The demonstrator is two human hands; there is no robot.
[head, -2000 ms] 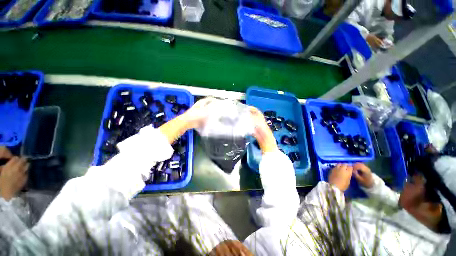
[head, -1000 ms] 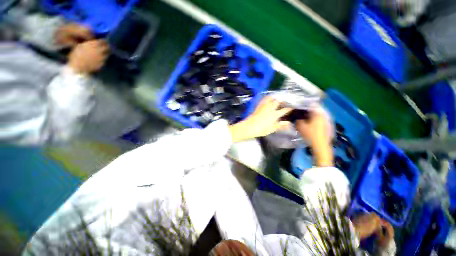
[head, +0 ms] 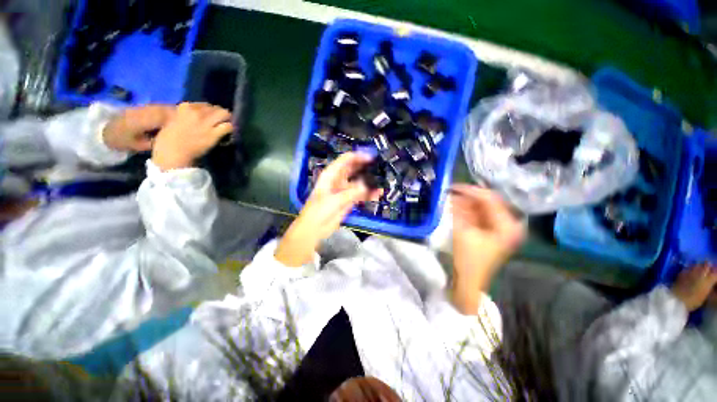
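Observation:
The bright blue tray (head: 309, 133) in front of me holds many black housings (head: 380, 119), some with a silvery band. My left hand (head: 326, 200) is over the tray's lower left part, with a dark housing (head: 363, 174) between thumb and fingers; its edges are blurred. My right hand (head: 483, 232) is just right of the tray's lower right corner, below the bag, fingers curled and blurred; whether it pinches a small part is not clear. The clear plastic bag (head: 503, 169) lies open right of the tray, with a black mass of parts (head: 550, 146) inside.
A lighter blue tray (head: 668, 180) with black parts lies partly under the bag. A neighbour's hands (head: 185, 133) are at the left, by a clear plastic box (head: 242, 74) and a blue tray (head: 141, 67). Another person's hand (head: 696, 285) shows at the right. The green conveyor (head: 503, 20) runs behind.
The view has turned and shifted. My hands have left the bag, whose mouth is now spread open. My left hand is over the housings tray with a housing; my right hand is below the bag.

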